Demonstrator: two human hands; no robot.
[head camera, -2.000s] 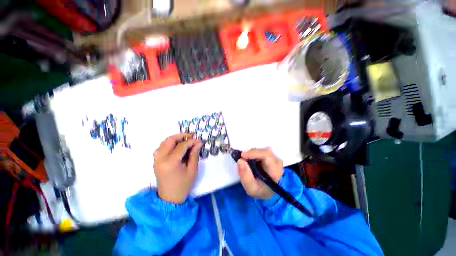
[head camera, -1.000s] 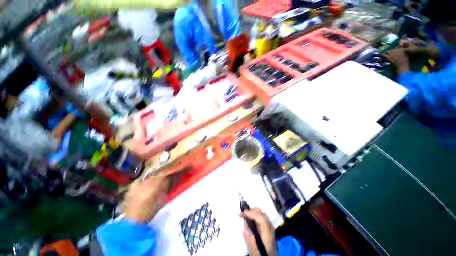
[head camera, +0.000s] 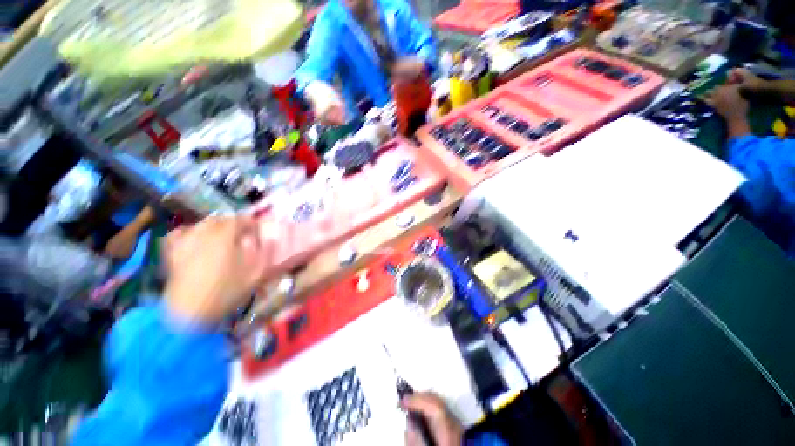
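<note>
My left hand (head camera: 209, 266) is raised at the left, over the near left end of the pale red bins. It is blurred, and I cannot tell whether it holds anything. My right hand (head camera: 438, 420), cut off by the bottom edge, holds the black soldering iron (head camera: 406, 394) like a pen, its tip pointing up over the white sheet (head camera: 370, 348). The dark PCB panel (head camera: 338, 408) lies flat on the sheet, left of the iron. A dark pile of components (head camera: 237, 420) lies left of the panel.
The red parts tray (head camera: 327, 315) lies behind the sheet, below the wooden ledge (head camera: 375, 237). The round can (head camera: 425, 289) and yellow sponge (head camera: 503, 273) are at its right. Pale red bins (head camera: 514, 113) stand behind. A person (head camera: 370, 52) stands beyond; another's sleeve (head camera: 765, 170) is at right.
The view has swung up and right from the bench. My left hand left the panel, passed over the red tray and rose toward the bins. The iron left the panel. The tray's second panel is gone.
</note>
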